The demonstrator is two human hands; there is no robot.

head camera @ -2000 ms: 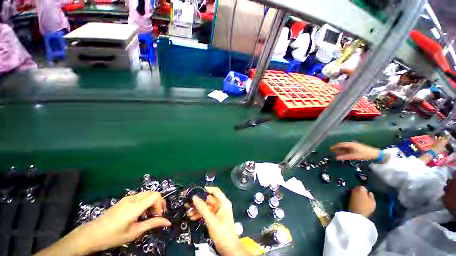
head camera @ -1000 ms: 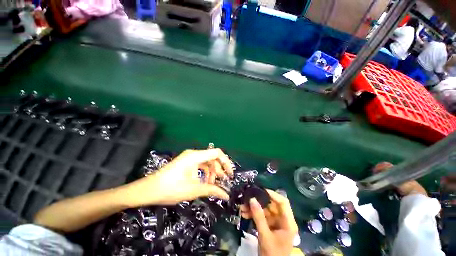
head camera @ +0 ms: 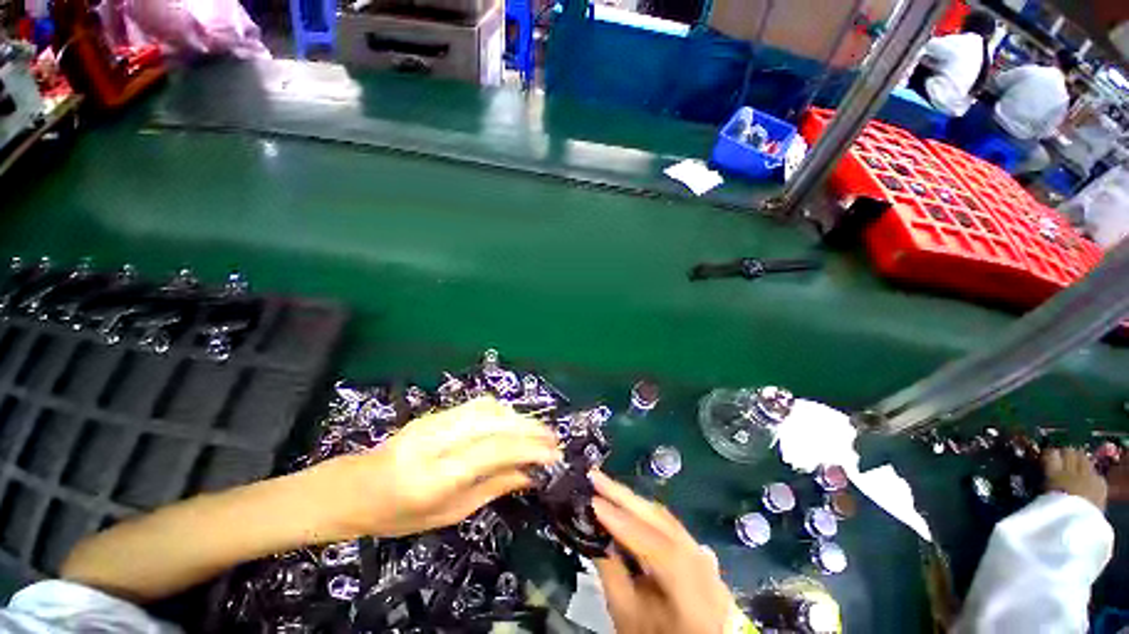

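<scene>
A dark piece with a metal fitting (head camera: pixel 572 498) is held between my two hands, above the right part of the heap. My left hand (head camera: pixel 452 464) comes from the left, its fingertips closed on the piece's upper end. My right hand (head camera: pixel 659 557) comes from below, its fingers on the piece's lower right side. The fingers hide part of the piece. A large heap of black pieces with shiny metal loops (head camera: pixel 353 570) lies under and around my left arm. A white paper or cloth (head camera: pixel 589 602) lies partly under my right hand.
A black compartment tray (head camera: pixel 161 415) is at left, pieces along its far edge. Round metal-topped parts (head camera: pixel 778 497), a clear round container (head camera: pixel 739 421) and white paper (head camera: pixel 817 436) are at right. A watch-like piece (head camera: pixel 753 268), blue bin (head camera: pixel 752 145), red tray (head camera: pixel 953 211), slanting post and co-worker's hand (head camera: pixel 1072 476) lie beyond.
The view has swung to the right and down since the oldest frame, showing more of the black tray. My right fingers now wrap the dark piece's side, and its round dark face no longer shows.
</scene>
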